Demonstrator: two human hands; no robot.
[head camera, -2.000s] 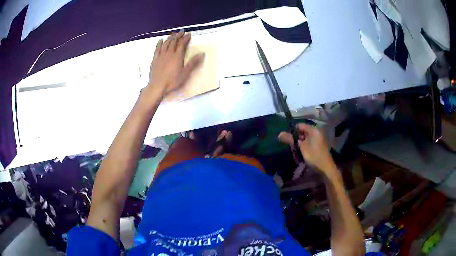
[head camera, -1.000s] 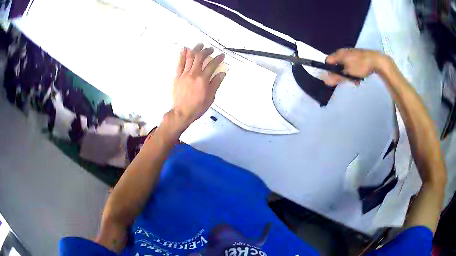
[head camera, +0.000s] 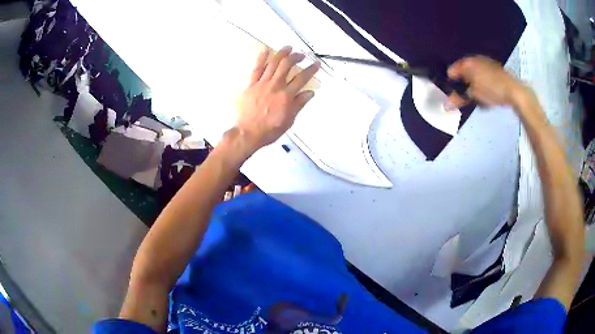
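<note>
The white paper pattern piece (head camera: 346, 124) lies flat on the table, its curved pointed end toward the lower right. My left hand (head camera: 277, 94) presses down flat on it, fingers spread, over a pale yellow-tan block (head camera: 312, 81) that is mostly hidden. My right hand (head camera: 483, 81), slightly blurred, grips the handles of the long black shears (head camera: 365, 61). The blades point left, with the tip at the pattern's upper edge near my left fingertips. Dark fabric (head camera: 450, 29) lies beyond the shears. A curved dark piece (head camera: 421, 130) with white beside it hangs below the shears' pivot.
The speckled pale table (head camera: 365, 241) runs toward the lower right, with dark and white offcuts (head camera: 479, 280) near its edge. White lengths (head camera: 532, 163) lie along the right side. A scrap pile (head camera: 134, 153) is on the green floor at left. A tiny dark snip (head camera: 286, 149) lies beside the pattern.
The view has turned. My right hand has brought the shears from the table's front edge up to the pattern's far edge. My left hand stays pressed on the pattern. The curved dark piece has separated further, showing white.
</note>
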